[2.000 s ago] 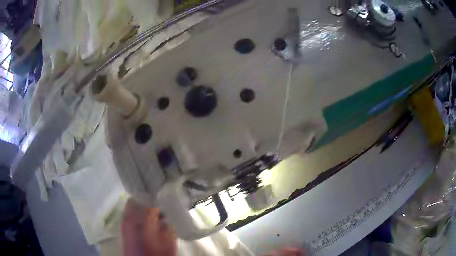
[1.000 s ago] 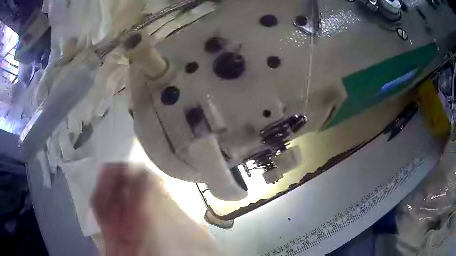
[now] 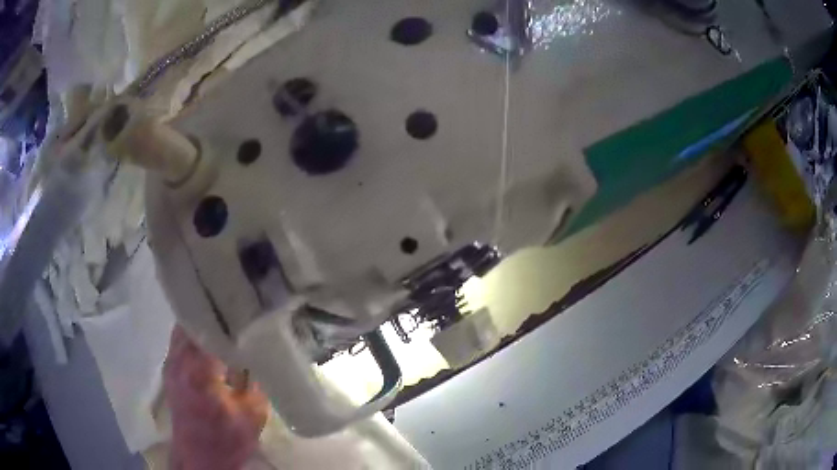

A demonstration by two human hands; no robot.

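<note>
The cream sewing machine head (image 3: pixel 358 193) fills the middle of the view. A white U-shaped guard (image 3: pixel 307 390) stands in front of the brightly lit needle area (image 3: pixel 404 335). A cream cloth piece (image 3: pixel 344 450) lies at the lower edge, in front of the guard, and is washed out by the lamp. My left hand (image 3: pixel 213 408) is at the lower left, beside the guard, blurred and resting at the cloth. Its fingertips are partly hidden by the machine, so its grip is unclear. My right hand is out of view.
A loose heap of cream strips (image 3: pixel 96 248) lies behind and left of the machine. A yellow box (image 3: pixel 780 174) and dark snips (image 3: pixel 718 204) are at the right. A measuring tape (image 3: pixel 633 376) runs along the front edge. A bagged bundle (image 3: pixel 780 367) is at the lower right.
Two seconds ago fingertips, likely my right hand's, showed at the bottom edge; they are gone. My left hand was further from the needle area one second ago and is back beside the guard. The view has shifted.
</note>
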